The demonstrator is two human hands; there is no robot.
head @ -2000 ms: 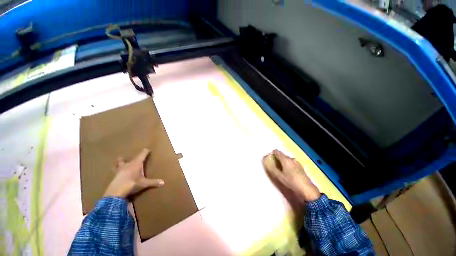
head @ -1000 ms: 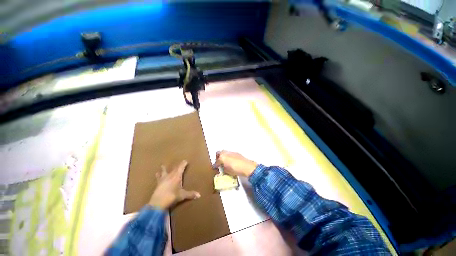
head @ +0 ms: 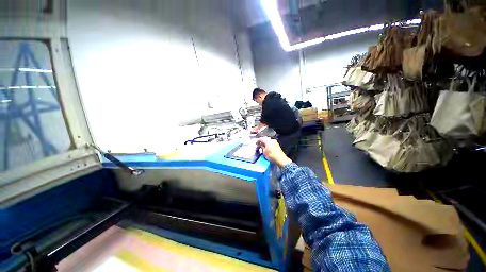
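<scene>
My right hand (head: 273, 151) is at the dark control panel (head: 244, 152) on the blue corner of the machine's top. Its fingertips are at the panel's right edge; the fingers are small and blurred, so I cannot tell whether they hold anything. My left hand is out of the picture. The pale bed covering (head: 152, 249) shows at the bottom left with yellow bands. The brown panel on the bed and the yellow block are not in view.
Large brown sheets (head: 394, 223) lie at the lower right, beside the machine. The open lid (head: 80, 114) with its strut stands at left. A person in black (head: 280, 114) bends over equipment ahead. Racks of hanging bags (head: 399, 101) stand at right, beyond a yellow floor line (head: 326, 167).
The view has swung right and up, away from the bed. My right hand has gone from the yellow block at the brown panel's edge to the control panel. My left hand has left the picture.
</scene>
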